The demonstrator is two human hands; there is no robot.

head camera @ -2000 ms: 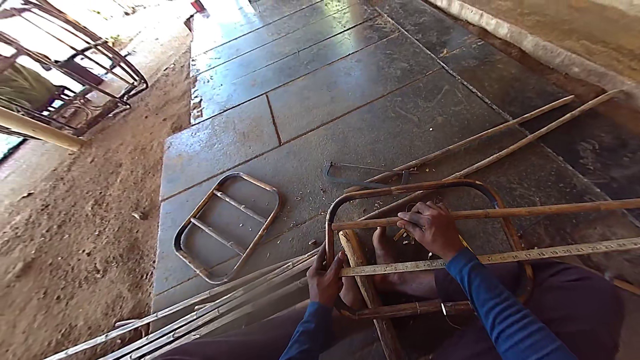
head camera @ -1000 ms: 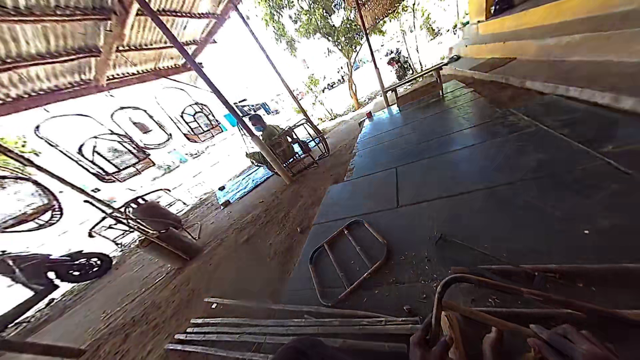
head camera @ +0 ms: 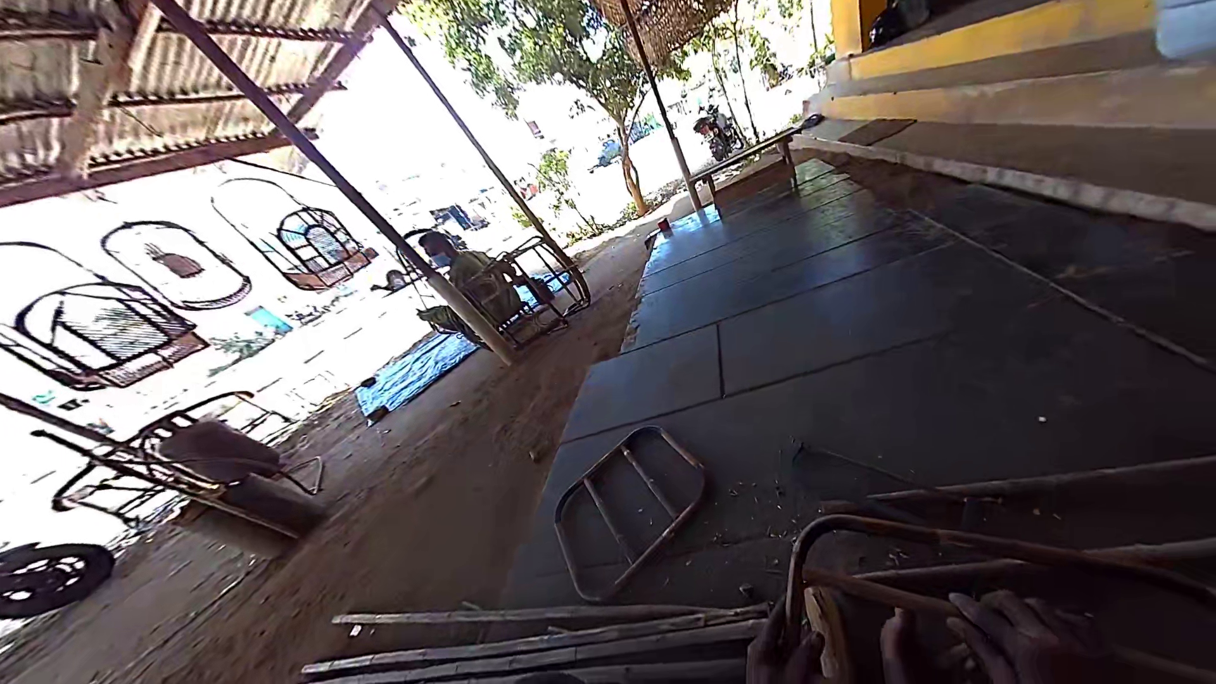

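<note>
At the bottom right, my left hand (head camera: 784, 655) grips the near left side of a bent cane frame (head camera: 959, 537) with rounded corners. My right hand (head camera: 1026, 632) is closed on a cane rod (head camera: 879, 591) that runs across inside this frame. A piece of split wood (head camera: 828, 632) stands between the hands, beside the frame's left side. A toe or finger shows between them, too dark to tell which. The lower part of the frame and both wrists are cut off or in shadow. A smaller cane frame with two crossbars (head camera: 630, 513) lies on the slab floor to the left.
Long cane poles (head camera: 570, 646) lie at the bottom; more poles (head camera: 1102, 475) lie at right. A thin saw-like tool (head camera: 883, 470) is on the stone floor (head camera: 807, 351). Beyond are a roof post (head camera: 332, 171), a seated person (head camera: 475, 280) among cane furniture, and a bench (head camera: 746, 157).
The view has swung up and to the left, bringing the yard and roof into sight. Both hands remain at the larger frame; the measuring tape seen across it two seconds ago is not visible now.
</note>
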